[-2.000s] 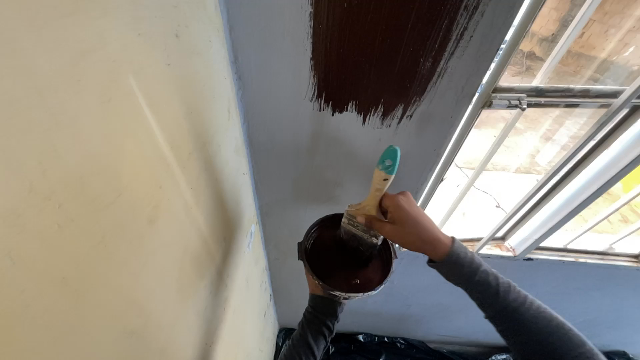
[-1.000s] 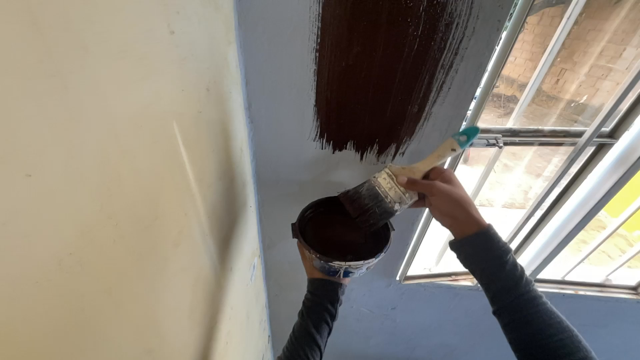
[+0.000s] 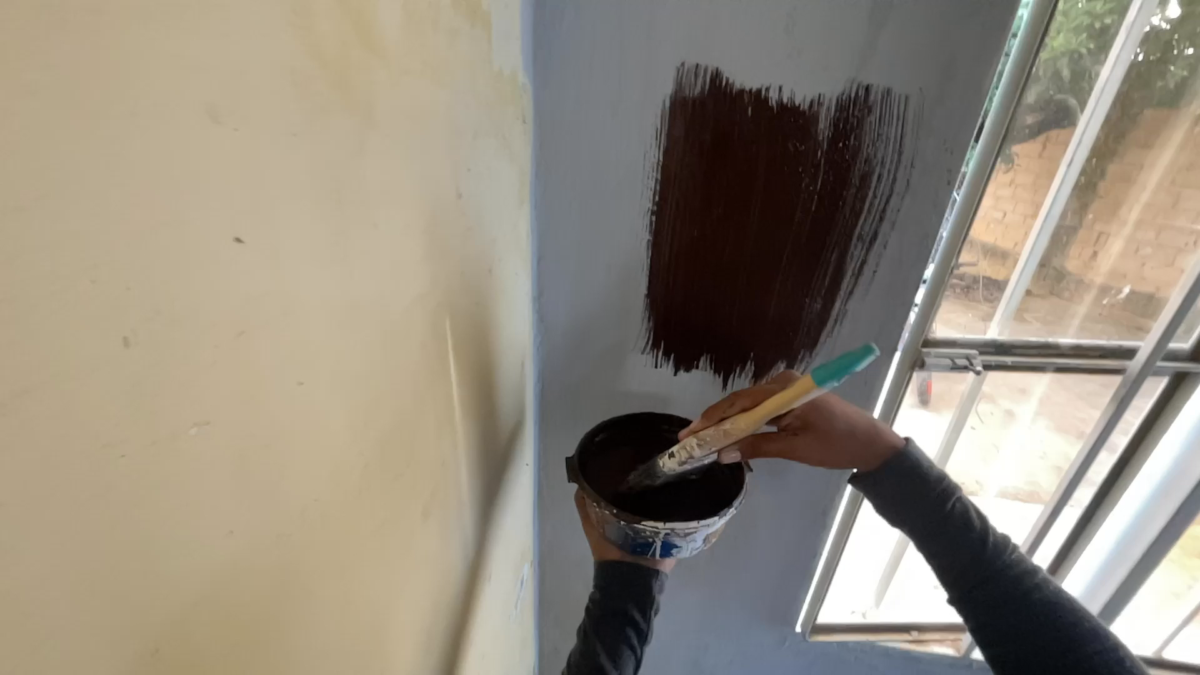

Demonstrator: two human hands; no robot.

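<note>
In the head view, my left hand [image 3: 609, 544] holds up a round, paint-smeared bucket [image 3: 680, 539] from beneath; most of its fingers are hidden behind it. Dark brown paint [image 3: 698, 497] is inside. My right hand [image 3: 797, 422] grips a paintbrush [image 3: 769, 410] by its pale wooden handle, which has a teal end. The brush slants down to the left, with its bristles inside the bucket. Just above the bucket and hand, a patch of dark brown paint [image 3: 750, 225] with streaky edges covers part of the blue-grey wall [image 3: 591, 234].
A cream wall [image 3: 262, 328] meets the blue-grey wall at a corner left of the bucket. On the right, close to my right forearm, is a metal-framed window [image 3: 947, 244] with bars and a latch [image 3: 952, 360]. A brick wall and foliage show outside.
The brush has tipped lower into the bucket, its bristles now inside instead of over the rim as one second ago. The view has shifted upward, showing the top edge of the painted patch.
</note>
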